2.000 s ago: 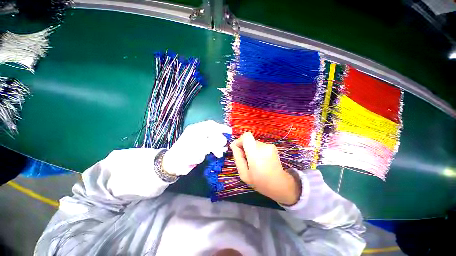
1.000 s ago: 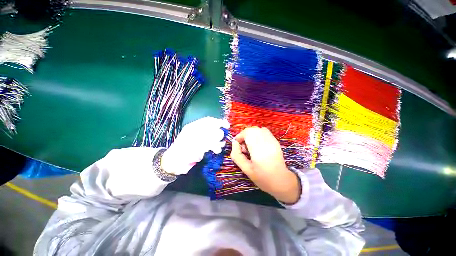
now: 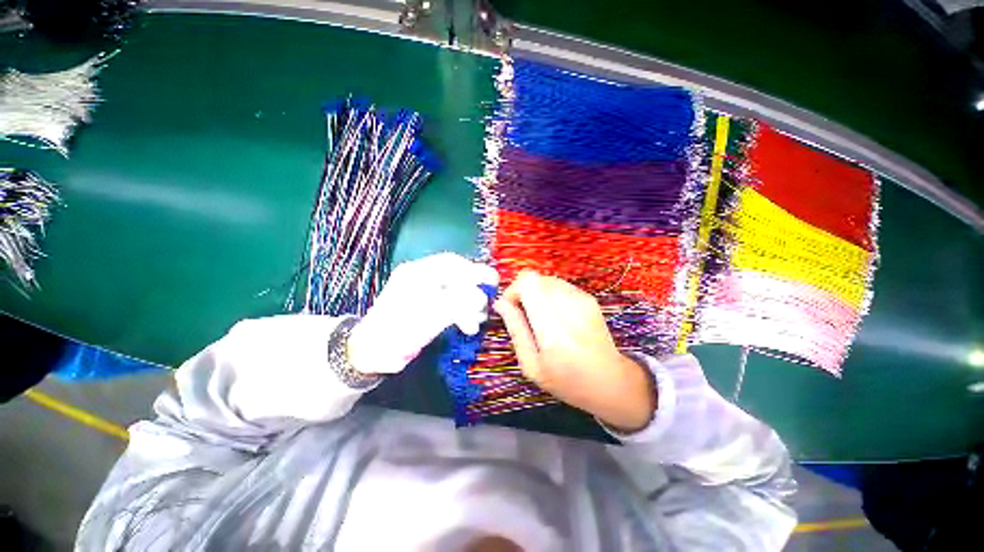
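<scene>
My left hand, in a white glove, holds a small blue connector housing between its fingertips. My bare right hand is just right of it, thumb and forefinger pinched together close to the housing; whether a wire is between them is too small to tell. Part-wired harnesses with blue housings at their left end lie below and partly under my hands. Red wires lie just beyond my right hand, with purple wires and blue wires above them.
A harness pile fans upright left of the wire block. Right of a yellow strip lie dark red wires, yellow wires and pink wires. White wires are far left. A metal rail edges the green table.
The view has shifted slightly, so the wire blocks appear a little higher. My left hand still holds the blue housing; my right hand has moved slightly and stays beside it.
</scene>
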